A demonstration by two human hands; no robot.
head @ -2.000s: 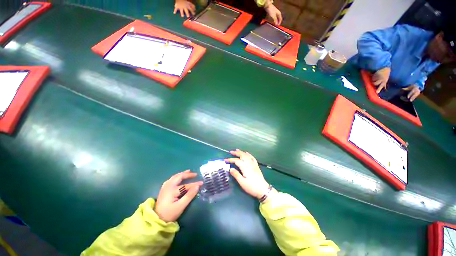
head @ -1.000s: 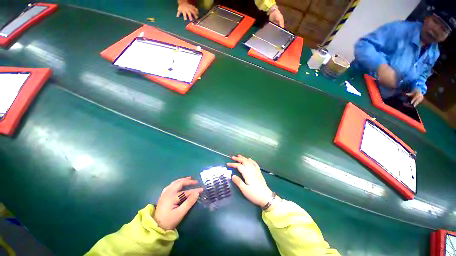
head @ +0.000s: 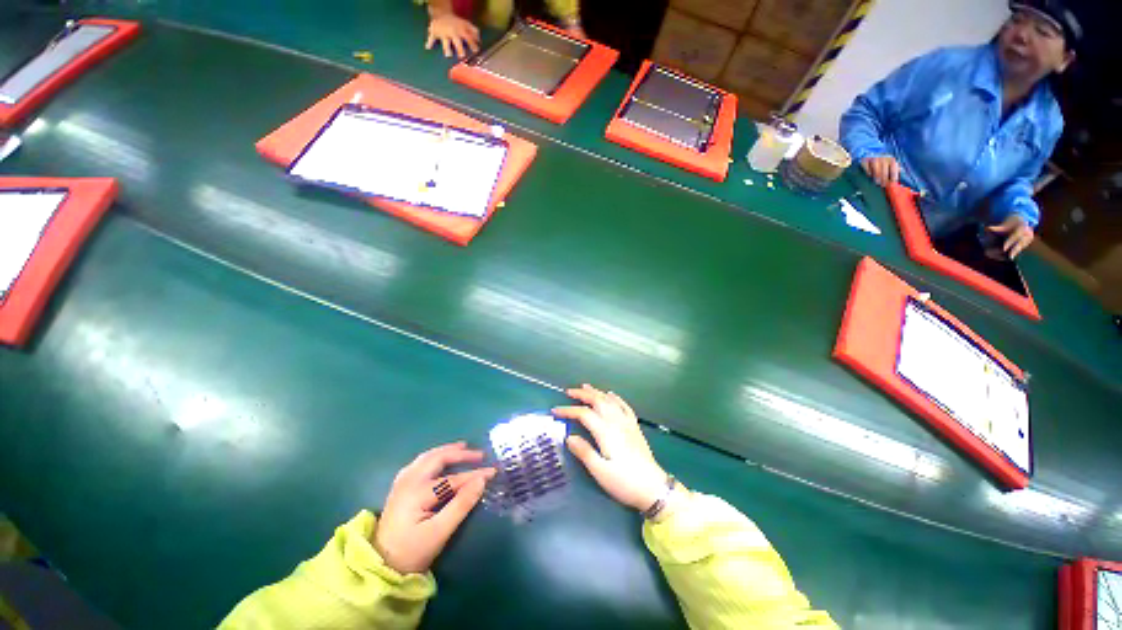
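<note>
A clear, shiny sticker sheet (head: 530, 463) with rows of small dark strips lies on the green bench between my hands. My left hand (head: 425, 502) is at its left side, fingers curled, with a small striped dark piece (head: 443, 491) at the fingers; the fingertips are by the sheet's left edge. My right hand (head: 615, 448) rests on the bench at the sheet's upper right, fingers apart, with fingertips close to its edge. Whether the right fingertips touch the sheet is too small to tell.
Display units on red pads lie on the green belt (head: 492, 265): one upper left (head: 400, 160), one right (head: 966, 375), others at the rims. Across it, a person in blue has hands at a dark panel (head: 978, 259). Pale round tubs (head: 812, 164) stand nearby; another worker's hand shows at top.
The two units on the belt sit slightly further right in view. The far worker's hand has left the second grey panel, which now lies squarely on its pad. My hands have hardly moved.
</note>
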